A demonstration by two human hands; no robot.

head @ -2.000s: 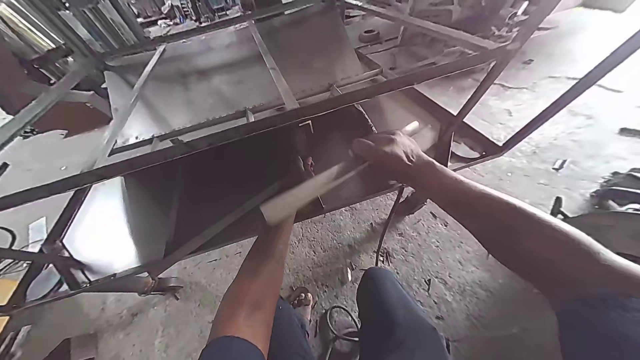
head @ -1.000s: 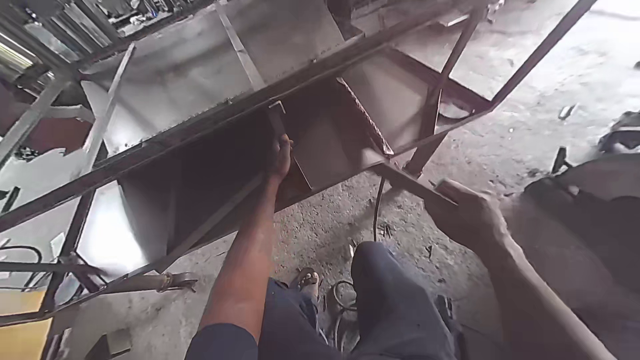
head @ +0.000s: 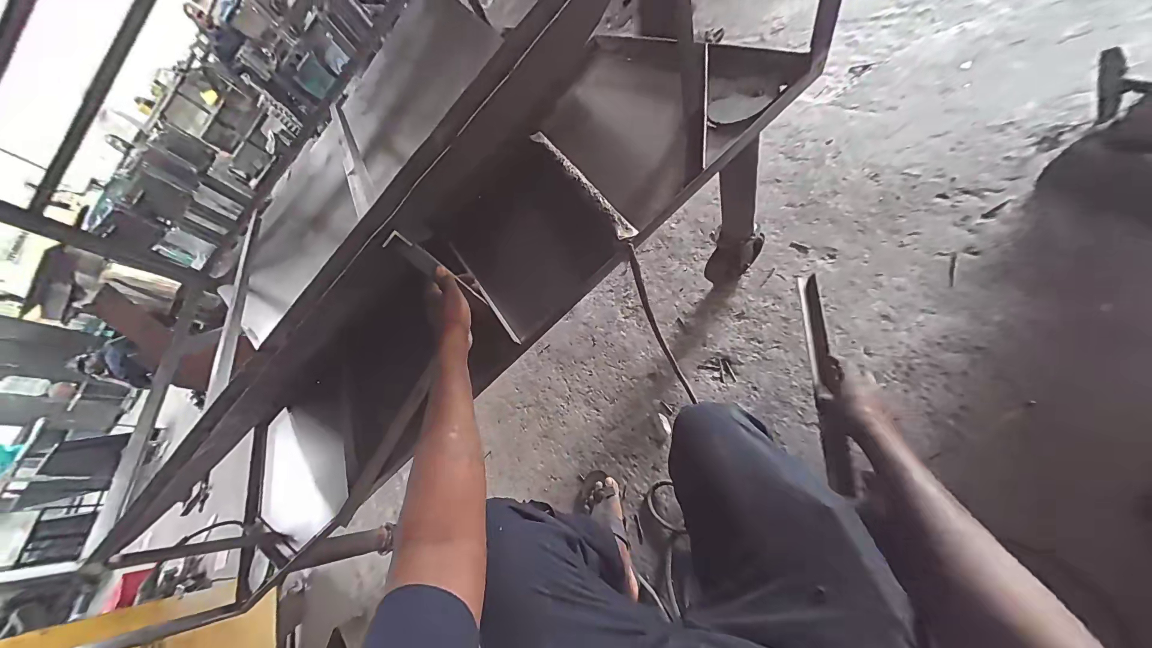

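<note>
My left hand (head: pixel 453 310) grips a short piece of metal angle bar (head: pixel 416 256) inside the lower part of a metal frame (head: pixel 328 301). Beside that hand, a thin metal strip (head: pixel 487 294) slants across the dark sheet metal. Off to the right, over the concrete floor, my right hand (head: pixel 859 405) is closed around a longer, straight metal bar (head: pixel 814 328), held nearly upright in the view. A rough-edged metal divider (head: pixel 583 184) stands in the frame between my hands.
A cable (head: pixel 661 315) runs from the frame's edge down to my knee. A frame leg (head: pixel 738 202) stands beyond it. Stacked metal stock and racks (head: pixel 180 180) fill the upper left. A yellow panel (head: pixel 207 621) lies lower left, and a dark rounded object (head: pixel 1102 171) sits at the right.
My right hand has moved away from the frame to the right with its bar, which lay across the frame's lower section two seconds ago. The view has turned considerably.
</note>
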